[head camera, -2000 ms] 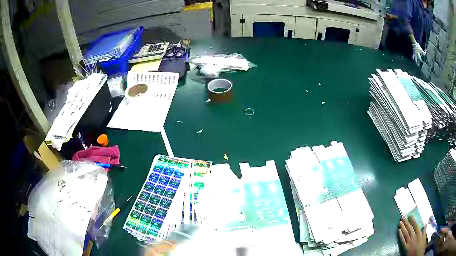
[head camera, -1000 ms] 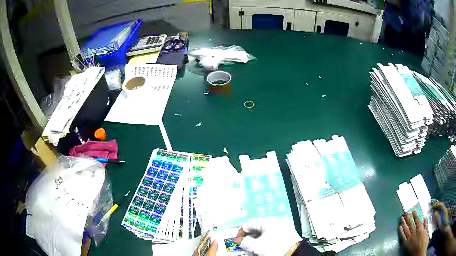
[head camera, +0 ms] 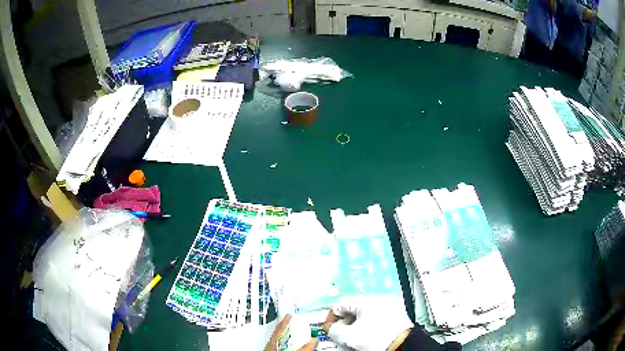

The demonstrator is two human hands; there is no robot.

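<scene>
My left hand, bare and cut off by the bottom edge, holds a small piece of shiny blue-green label sheet with white backing paper. My right hand, in a white glove with bare fingertips, is curled at that piece's right side; whether it grips a label is hidden. Both hands are over the near end of flat white and teal cartons. Shiny label sheets lie fanned left of them. A loose pile of cartons lies to the right.
Tall carton stacks stand far right. A brown tape roll stands mid-table. A printed sheet bears a tan ring. A plastic bag, yellow cutter or pen and pink cloth lie left. A person is at the back right.
My blurred left hand has cleared, and my gloved right hand has come in beside it at the label piece. The other worker's hands and their carton at lower right are gone from view.
</scene>
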